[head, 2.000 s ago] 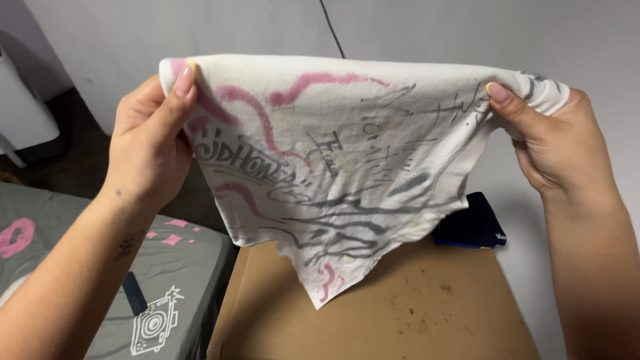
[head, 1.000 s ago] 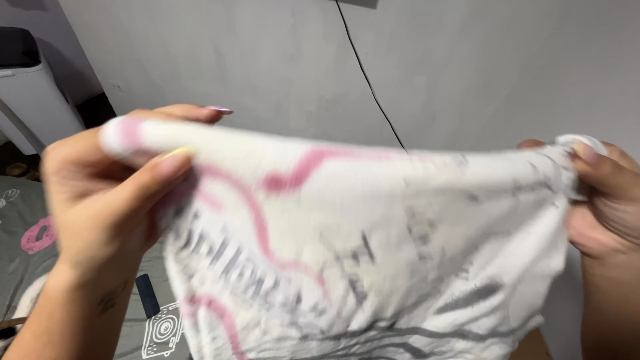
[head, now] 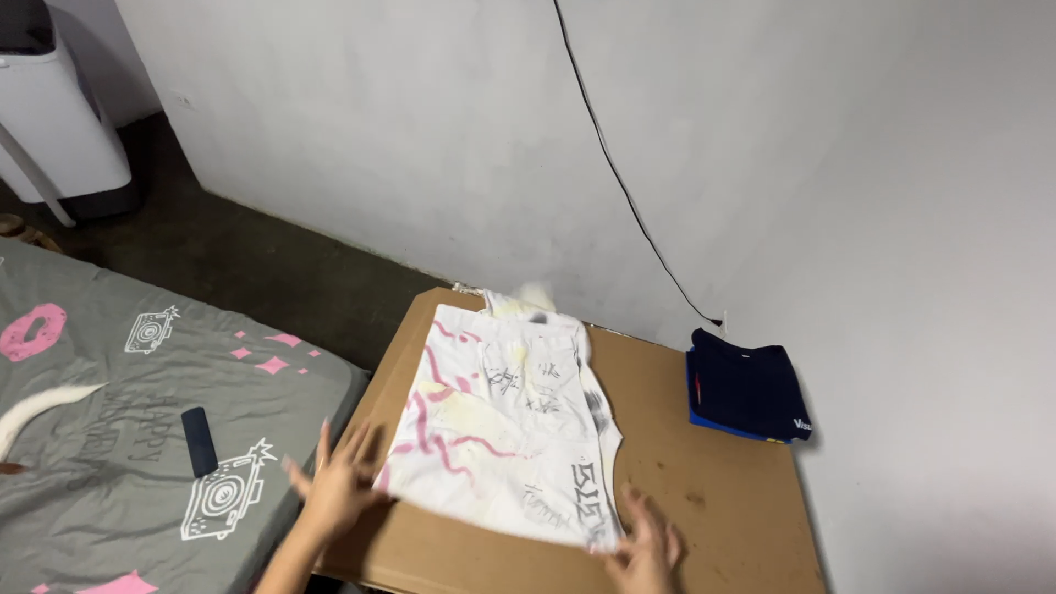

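Note:
A white cloth garment (head: 503,421) with pink streaks, yellowish stains and dark hand-drawn writing lies spread on a cardboard-covered surface (head: 709,528). Part of it bunches out past its far and right edges. My left hand (head: 338,483) hovers at its near left corner with the fingers spread. At the near right corner is my right hand (head: 648,544), slightly blurred; whether its fingertips touch the cloth I cannot tell. Beyond it on the right, a stack of folded clothes (head: 747,388) rests on the cardboard, dark navy on top and blue beneath.
A bed with a grey patterned sheet (head: 272,388) stands at the left, bearing a dark oblong object (head: 200,441). A black cable (head: 610,157) hangs down the grey wall (head: 396,124) behind the cardboard. A white appliance (head: 66,124) is at the far left.
The white garment, held up between both hands before, now lies on the cardboard. My hands have come down to its near corners, and my left hand has let go. The view now takes in more.

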